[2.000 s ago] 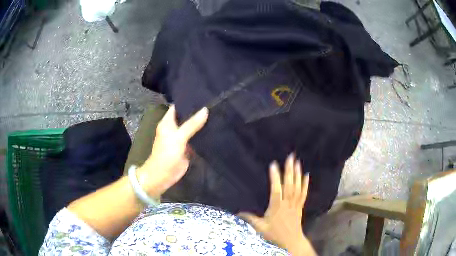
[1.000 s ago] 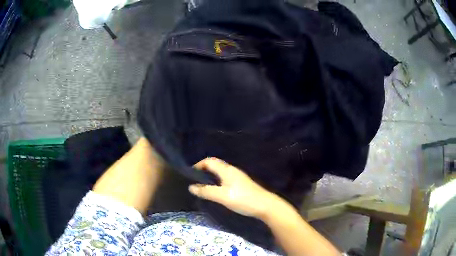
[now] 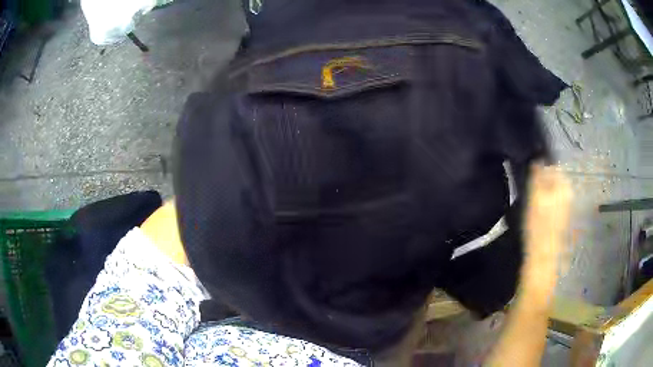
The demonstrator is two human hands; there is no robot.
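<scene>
Dark denim jeans cover the lap and the middle of the view. A back pocket flap with a yellow-orange embroidered mark shows near the top, its stitched edge facing me. My left hand is hidden under the denim at the left; only the wrist shows beside the patterned sleeve. My right hand is blurred at the right edge of the jeans, its fingers at the cloth; its grip cannot be made out. A narrow pale strip shows in an opening of the cloth beside it.
A green plastic crate with dark cloth stands at the lower left. A white bag or cloth is at the upper left. A wooden stool or table frame is at the lower right. Loose threads hang at the upper right.
The jeans have been turned, so the embroidered flap faces up near the top. My left hand has gone under the cloth. My right hand has moved from the lower middle to the right edge.
</scene>
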